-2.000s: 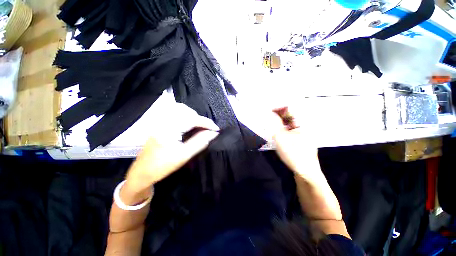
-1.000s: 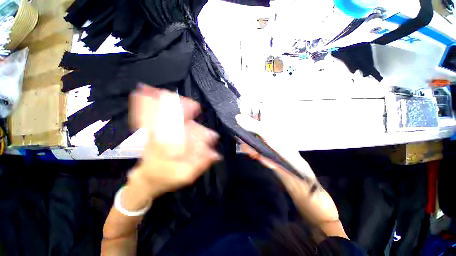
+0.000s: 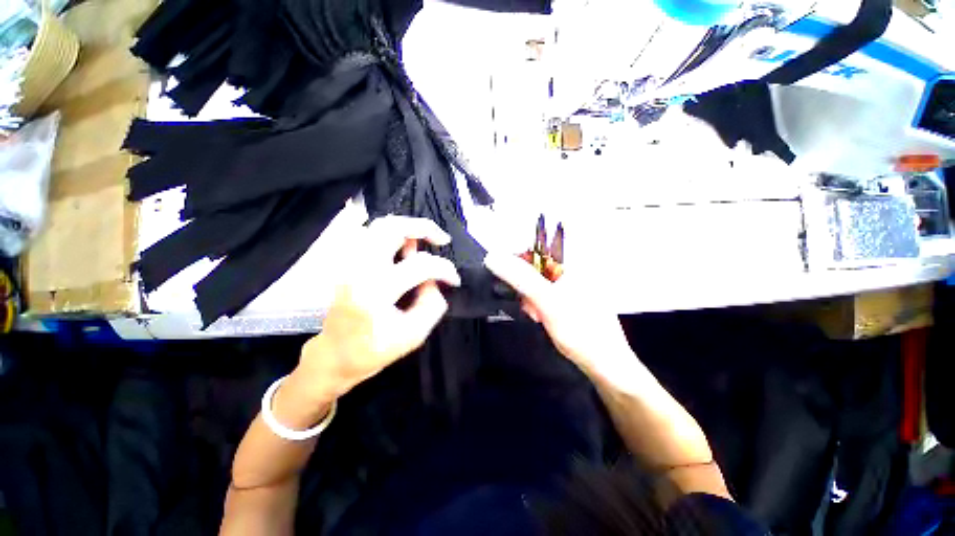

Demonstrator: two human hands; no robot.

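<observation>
A bundle of black strips (image 3: 283, 157) fans out over the left of the white table, gathered near its top. One black strip (image 3: 476, 285) runs down to the table's front edge between my hands. My left hand (image 3: 382, 298) is at the left side of this strip, fingers curled and a little apart; whether it pinches the fabric is not clear. My right hand (image 3: 565, 309) holds small thread snips (image 3: 548, 249), their two pointed blades apart and pointing away from me. Its thumb and finger are at the strip's right edge.
The white machine bed (image 3: 681, 246) has small metal parts (image 3: 571, 136) at top centre. A loose black scrap (image 3: 746, 115) hangs at the upper right. A silvery box (image 3: 874, 228) is at the right edge. Brown cardboard (image 3: 89, 209) and a plastic bag (image 3: 34, 173) lie left.
A strip that lay across my right hand and wrist is no longer there. My left hand has moved from over the bundle to the strip at the edge. The snips now show clearly.
</observation>
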